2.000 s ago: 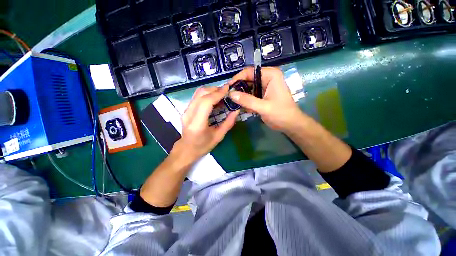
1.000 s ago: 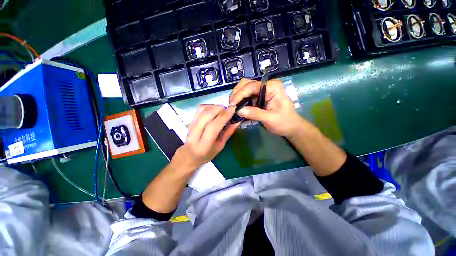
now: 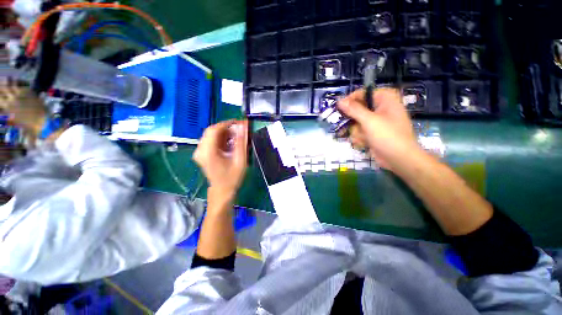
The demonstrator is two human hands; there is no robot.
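Observation:
My right hand (image 3: pixel 388 126) holds a small watch housing (image 3: pixel 333 118), black with silvery parts, between thumb and fingers at the tray's front edge. The same hand also holds a slim dark tool (image 3: pixel 369 83), pointing away from me over the tray. My left hand (image 3: pixel 223 159) is apart from it, left of the card strip, with fingers curled. A small pale, shiny spot shows between its fingers; I cannot tell whether it holds something. White-silver adhesive pads (image 3: pixel 323 161) lie in rows below the housing.
The black blister tray (image 3: pixel 296 62) holds several housings. The card strip (image 3: pixel 301 200) lies between my hands. A blue machine (image 3: pixel 166 92) with a clear tube (image 3: pixel 101 79), a white label (image 3: pixel 232 92), a second tray (image 3: pixel 535 92) and yellow tape (image 3: pixel 469 178) surround the work. Another person's sleeve (image 3: pixel 80 197) is at left.
The view has swung left. My hands have separated: the left has moved left, and the right keeps the housing and tool, with the housing now near the tray. The orange-bordered fixture no longer shows.

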